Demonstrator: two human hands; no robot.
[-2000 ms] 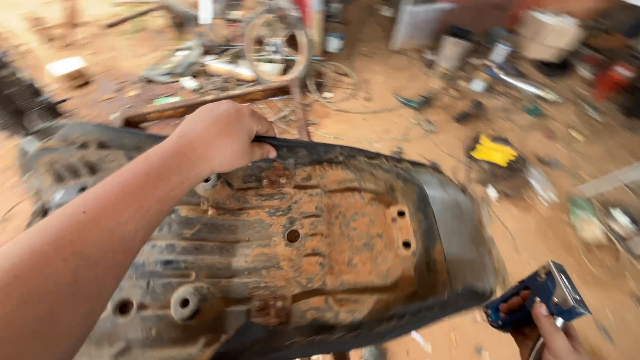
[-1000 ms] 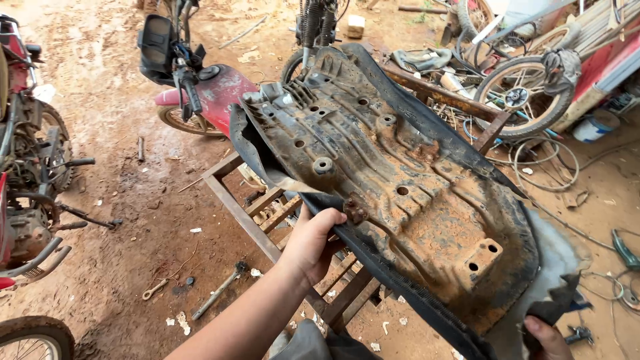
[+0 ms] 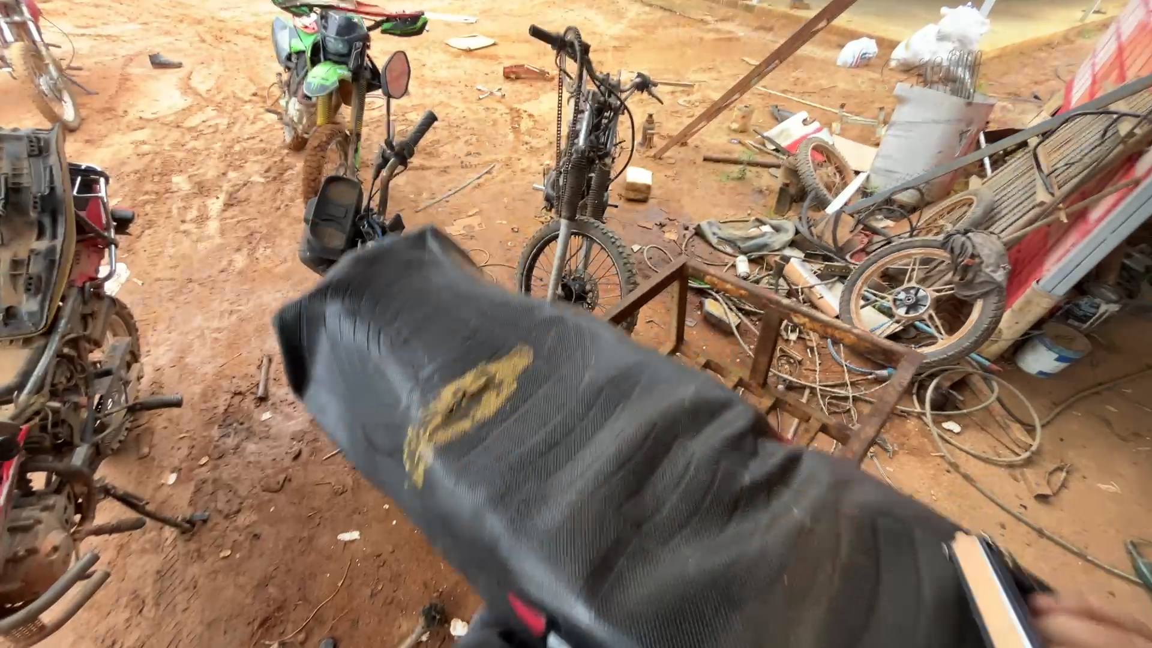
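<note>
A motorcycle seat (image 3: 621,450) fills the lower middle of the head view, tilted, with its black ribbed cover upward and its far end toward the upper left. The cover has a worn yellowish mark (image 3: 468,400). At the lower right, my right hand (image 3: 1089,621), blurred and partly out of frame, is closed around a hand staple gun (image 3: 990,585) against the seat's near end. Motion blur hides the fingers' exact hold. My left hand is out of sight, and the seat's underside is hidden.
A rusty metal frame stand (image 3: 765,351) is behind the seat. Motorcycles stand at the left (image 3: 54,450) and beyond the seat, including a green one (image 3: 328,81). A loose wheel (image 3: 909,301), hoses (image 3: 981,432) and scrap lie at the right on reddish dirt.
The seat has been turned over: its rusty underside faced up before, and its black cover faces up now. My left hand, on the seat's edge earlier, has gone out of view.
</note>
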